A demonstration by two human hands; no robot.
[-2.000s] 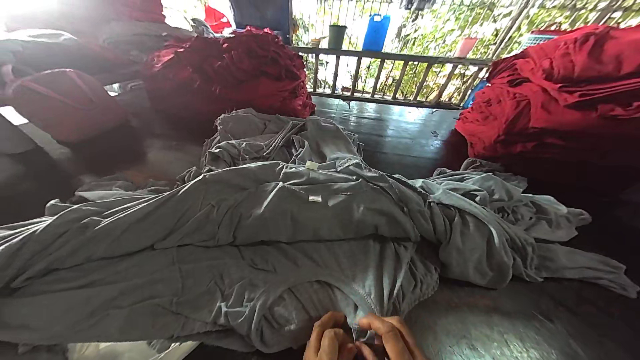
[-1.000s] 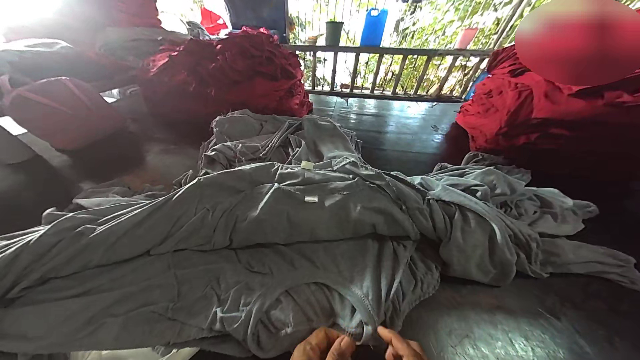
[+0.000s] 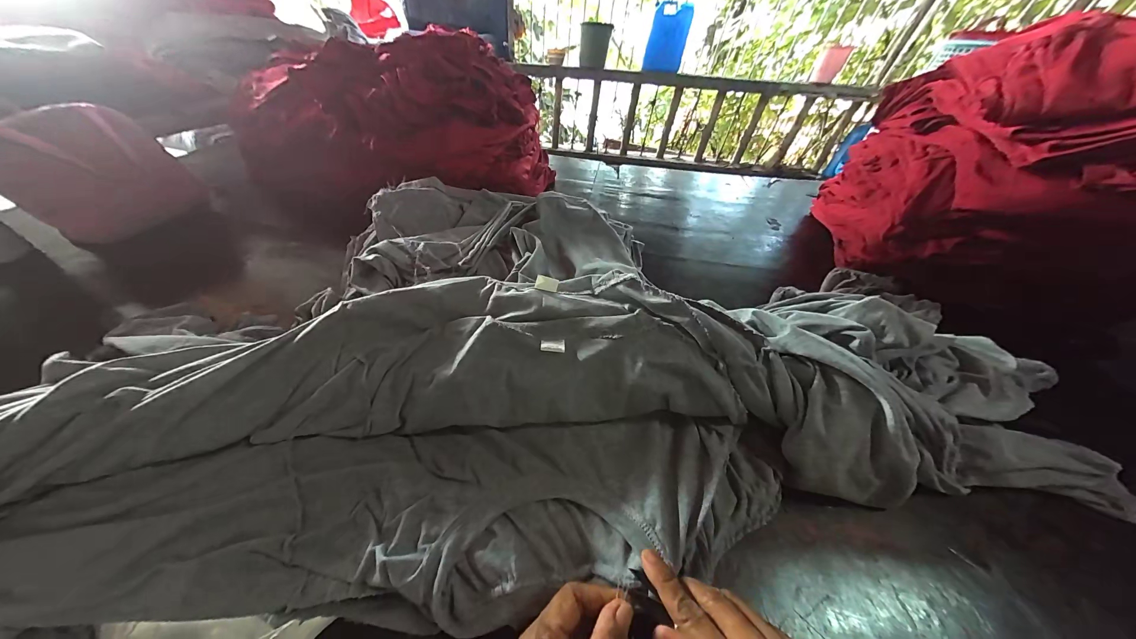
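Note:
Grey fabric garments [image 3: 568,390] lie heaped across a dark table, with small pale labels [image 3: 552,346] on them. At the bottom edge, my left hand [image 3: 581,612] pinches thin threads between thumb and finger beside the neckline [image 3: 652,532] of the nearest garment. Close on its right, my right hand [image 3: 701,608] holds a small black tool, perhaps thread snips [image 3: 650,595], its tip near the threads. The lower parts of both hands are cut off by the frame.
Piles of red fabric stand at the back left [image 3: 399,115] and right [image 3: 1003,151]. A reddish bundle [image 3: 98,173] sits far left. Beyond the dark tabletop [image 3: 710,213] runs a wooden railing [image 3: 710,84] with a blue jug [image 3: 668,35] and a dark pot [image 3: 595,44].
The black tool now shows in my right hand near the neckline; it was not discernible before. My left hand has closed on threads. A blurred round patch over the right red pile is gone.

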